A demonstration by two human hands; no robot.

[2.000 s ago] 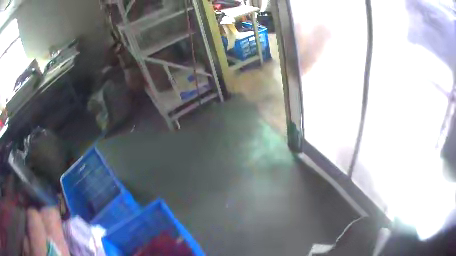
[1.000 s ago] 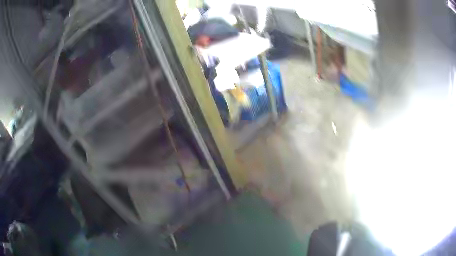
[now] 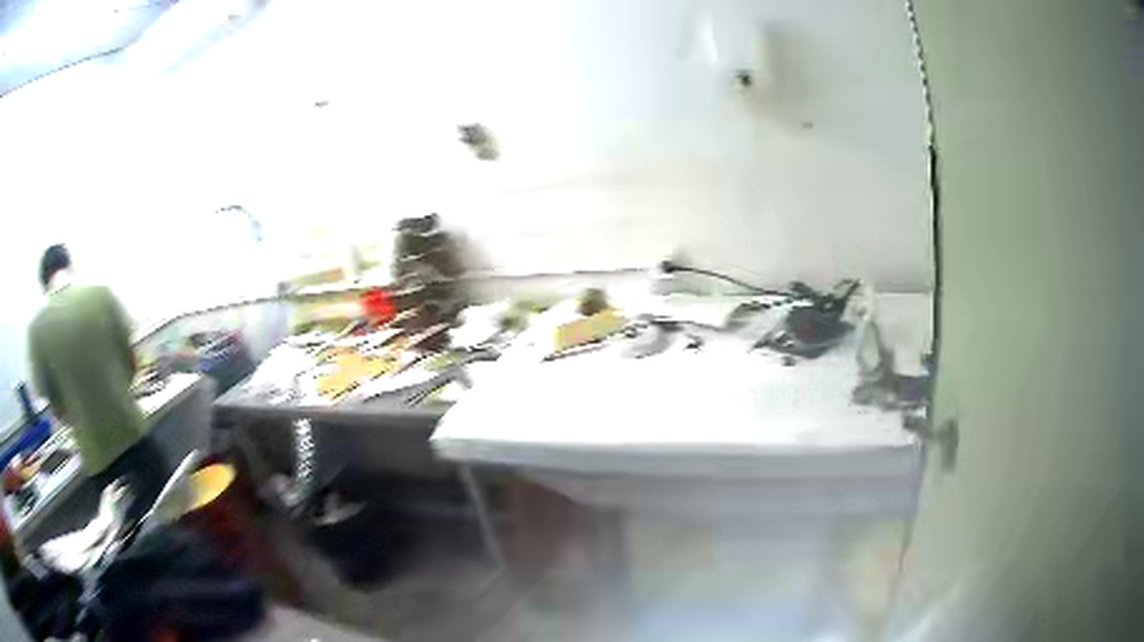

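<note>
Neither of my hands is in the picture. Nearest in front is a white table against a white wall, with a dark object and a black cord at its back right. A grey metal piece stands at its right end. A yellow piece and pale sheets lie at its back left. The view is blurred and overexposed.
A cluttered table with papers and a red item adjoins on the left. A person in a green shirt stands at the far left. Dark fabric lies low left. A pale green surface fills the right edge.
The view has moved from the green floor, rack and doorway to a room with white tables. The blue crates have left the picture. The person has come into view.
</note>
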